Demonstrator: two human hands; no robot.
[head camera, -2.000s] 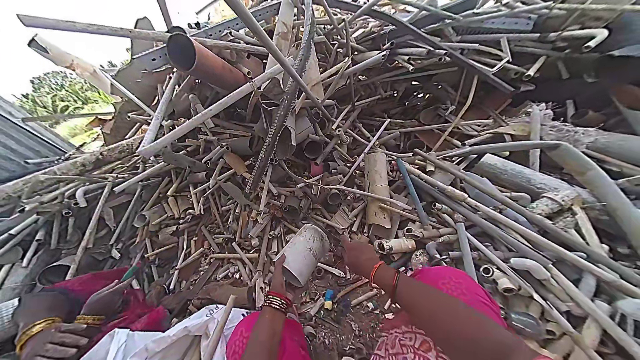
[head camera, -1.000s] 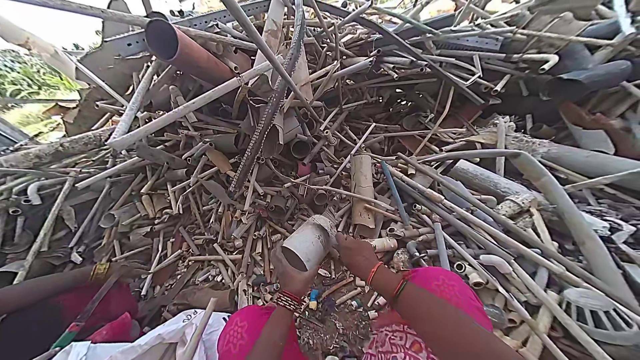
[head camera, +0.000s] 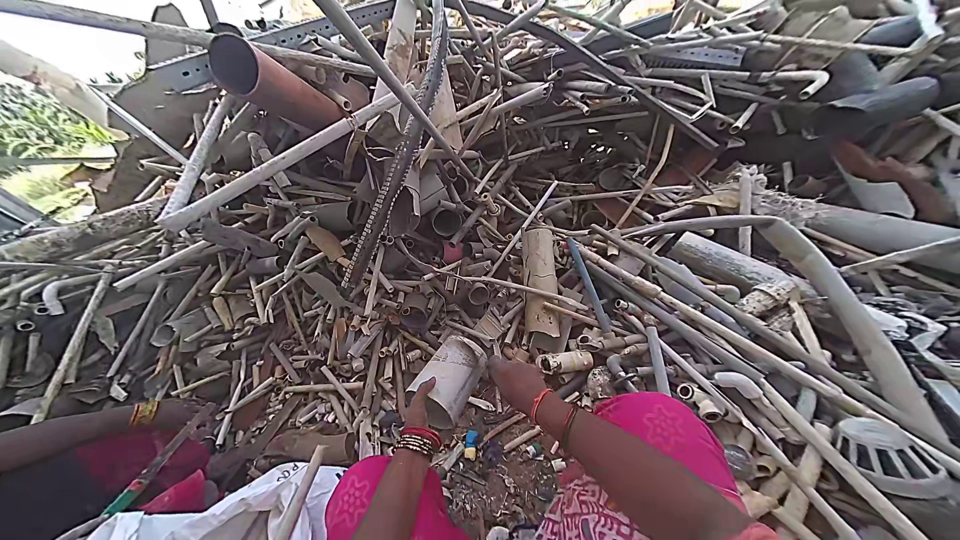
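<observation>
A short, wide off-white plastic pipe piece (head camera: 448, 381) lies tilted low in the middle of the head view, at the near edge of the scrap heap. My left hand (head camera: 420, 409) grips its lower left side, the thumb on the outer wall. My right hand (head camera: 517, 381) is at the right of the pipe, near its upper rim; its fingertips are partly hidden, and whether they touch the pipe is unclear. A small blue and yellow piece (head camera: 470, 444) lies on the ground just below the pipe. A longer beige pipe piece (head camera: 540, 285) stands behind my right hand.
A large heap of scrap pipes (head camera: 330, 300) rises ahead. A thick reddish-brown pipe (head camera: 277, 86) juts out at the upper left. A white sack (head camera: 247, 502) lies at lower left, beside another person's arm (head camera: 82, 431). A round slotted grating (head camera: 889, 457) rests at lower right.
Both hands and the wide pipe piece have lowered since a second ago, when my hands held it up with its open end toward me. The other person's arm has shifted at the left.
</observation>
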